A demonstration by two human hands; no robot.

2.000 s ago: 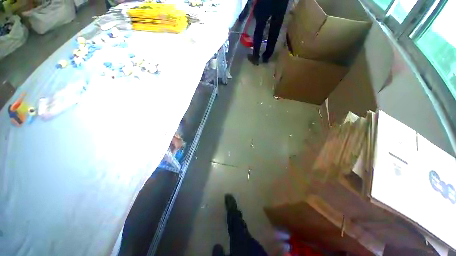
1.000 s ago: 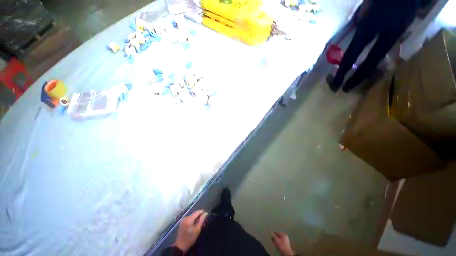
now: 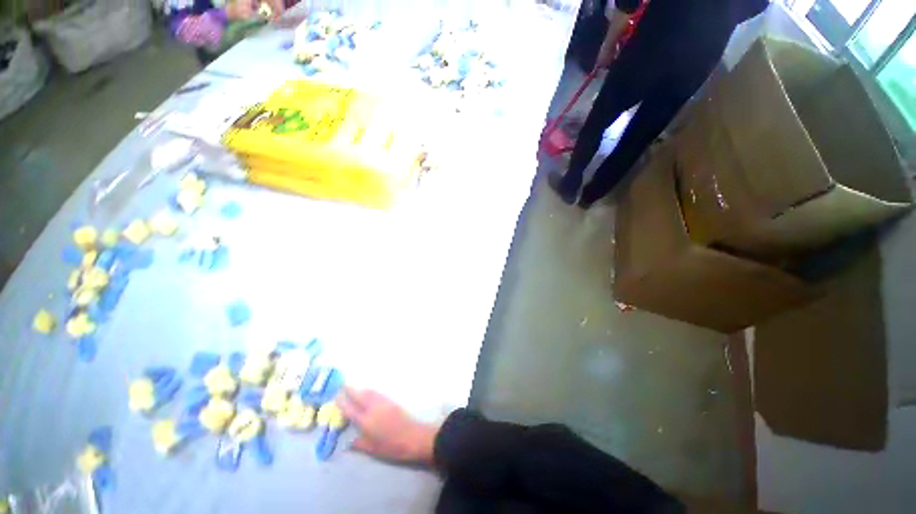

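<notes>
Several small toys with pale-yellow ends and blue bodies (image 3: pixel 246 424) lie in a loose group on the pale-blue covered table (image 3: pixel 382 301). My right hand (image 3: pixel 387 427) reaches in from the lower right, palm low over the cloth. Its fingertips are at the right edge of this group, beside a yellow-and-blue toy (image 3: pixel 329 414). The fingers look apart and I see nothing held, though the fingertips are blurred. My left hand is not in view. More of the toys (image 3: pixel 92 276) lie at the left.
A thick yellow stack (image 3: pixel 321 141) and a clear bag (image 3: pixel 126 181) lie farther up the table. More toys (image 3: pixel 457 55) lie beyond. A clear bag (image 3: pixel 55 497) is at the lower left corner. A person (image 3: pixel 663 70) stands right of the table near open cartons (image 3: pixel 748 151).
The view has moved forward along the table, so the toys and yellow stack look nearer. My right hand has moved from beside my body to the toys. My left hand has left the picture.
</notes>
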